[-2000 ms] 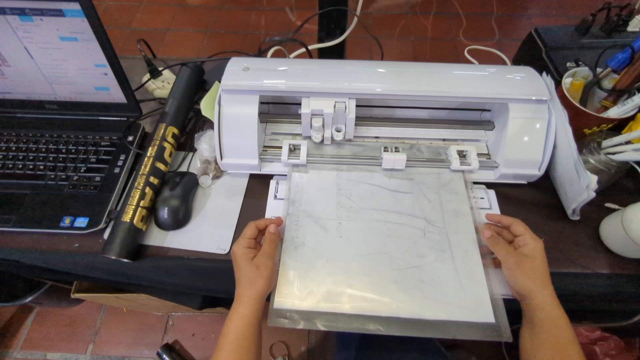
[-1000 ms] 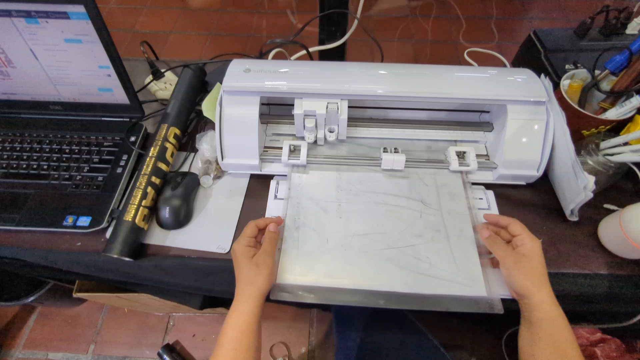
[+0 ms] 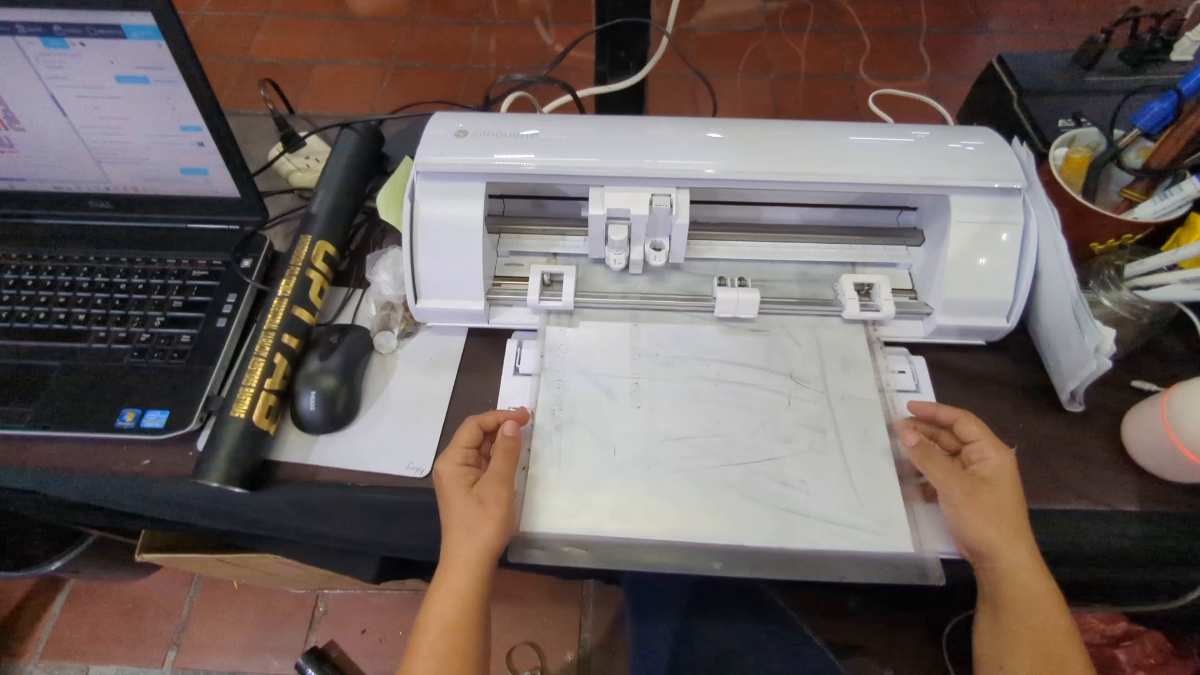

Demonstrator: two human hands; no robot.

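Note:
A white Silhouette cutting machine (image 3: pixel 722 150) stands on the dark table. A clear cutting mat bearing a pale, scuffed sheet (image 3: pixel 712 431) runs out of its front, under the white rollers (image 3: pixel 737 296) and below the tool carriage (image 3: pixel 637 230). My left hand (image 3: pixel 483 478) is at the mat's left edge, thumb and fingertips close together on it. My right hand (image 3: pixel 966 473) is at the right edge, its fingers partly behind the clear margin. The mat's near end reaches past the table's front edge.
On the left are an open laptop (image 3: pixel 103 309), a black tube with gold lettering (image 3: pixel 291 309) and a black mouse (image 3: pixel 330 378) on a white pad. Folded white sheets (image 3: pixel 1069 291) lean by the machine's right end, near a cup of tools (image 3: pixel 1116 187) and a white rounded device (image 3: pixel 1162 431).
The mat and its sheet have moved a little inward, toward the machine. Both hands have stayed at its side edges.

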